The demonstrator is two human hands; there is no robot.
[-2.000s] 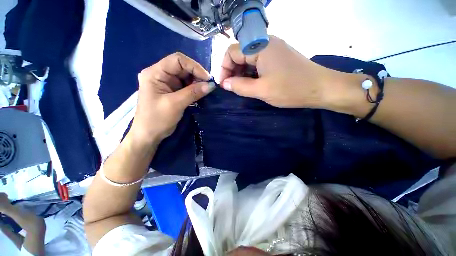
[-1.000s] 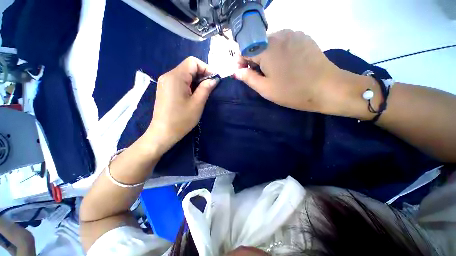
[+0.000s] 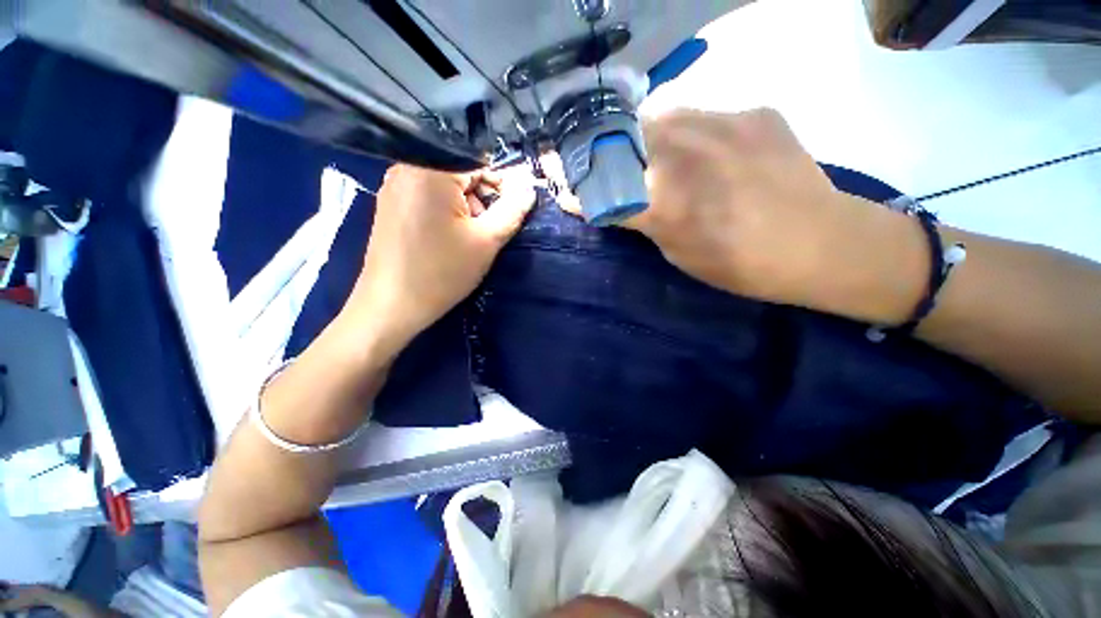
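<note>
A dark navy fabric panel [image 3: 628, 326] lies on the white table and hangs over its near edge. My left hand [image 3: 441, 235] pinches the panel's upper edge close to the needle area. My right hand [image 3: 737, 199] is at the same edge, its fingertips partly hidden behind the blue-grey cylindrical attachment [image 3: 613, 181]. The sewing machine head [image 3: 483, 54] is above both hands, with metal parts beside the fingertips. The presser foot and needle cannot be told apart clearly.
Another navy piece [image 3: 260, 193] lies left of the machine. Navy bundles [image 3: 133, 326] hang at the far left. A red-handled tool [image 3: 117, 509] is at the table's left edge. A scale strip [image 3: 483, 465] runs along the near edge. Part of another person's arm shows lower left.
The view has shifted so more of the machine head shows. Both hands and the fabric edge have come up to the needle area, my right fingers now behind the attachment.
</note>
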